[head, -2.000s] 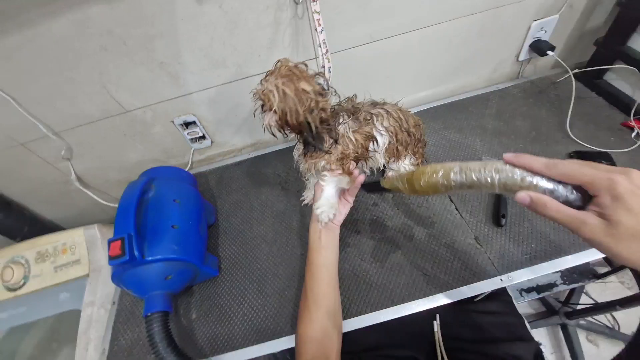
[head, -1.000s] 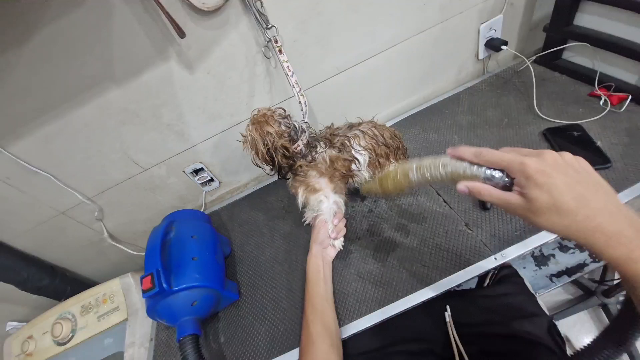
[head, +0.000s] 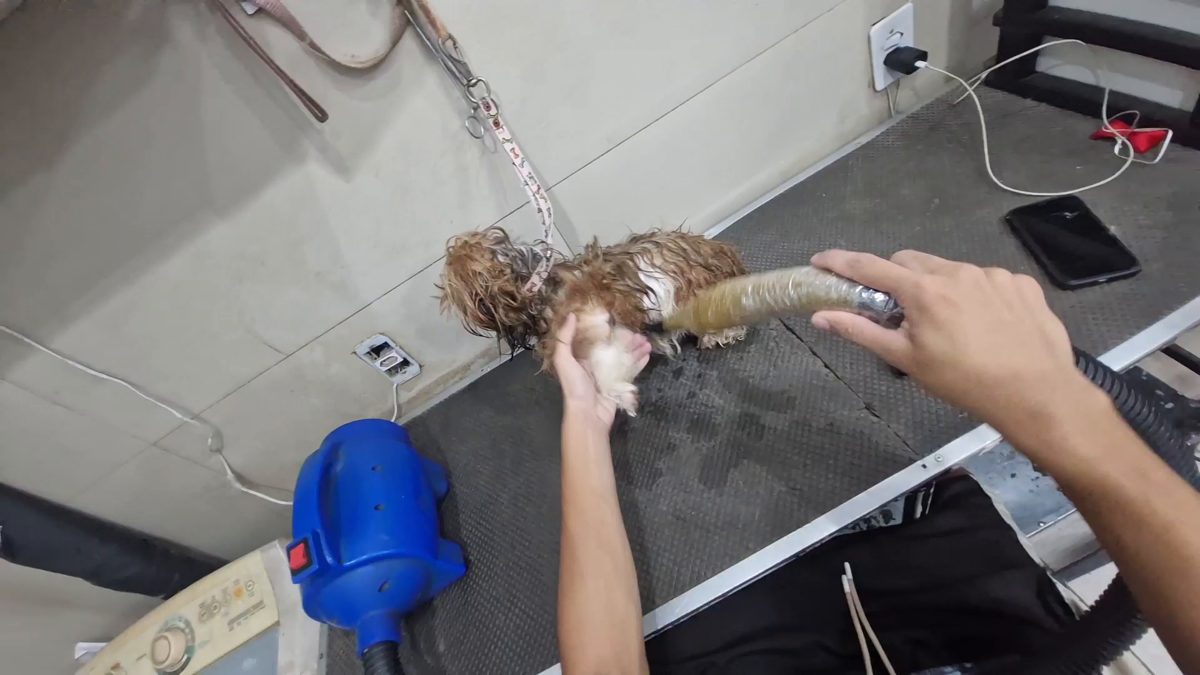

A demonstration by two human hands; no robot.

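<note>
A small dog (head: 609,281) with wet brown and white fur stands on the black rubber-topped grooming table (head: 712,478), a patterned grooming loop (head: 525,173) at its neck. Its raised white front leg rests in my left hand (head: 592,375), thumb and fingers around the fur. My right hand (head: 956,328) is closed on the tape-wrapped dryer hose end (head: 778,298), whose tip points at the dog's chest, close to the raised leg. The ribbed black hose (head: 1134,408) runs from behind my right wrist toward the lower right.
A blue pet dryer (head: 370,530) stands at the table's left part, by a beige appliance with a knob (head: 169,647). A black phone (head: 1073,241) lies at the right, near a white charging cable (head: 989,159) and a red object (head: 1132,137). The tiled wall runs behind the dog.
The dog's head has turned more toward the wall side since the first frame. My left hand now supports the leg from beneath, where a second ago it gripped the lower leg.
</note>
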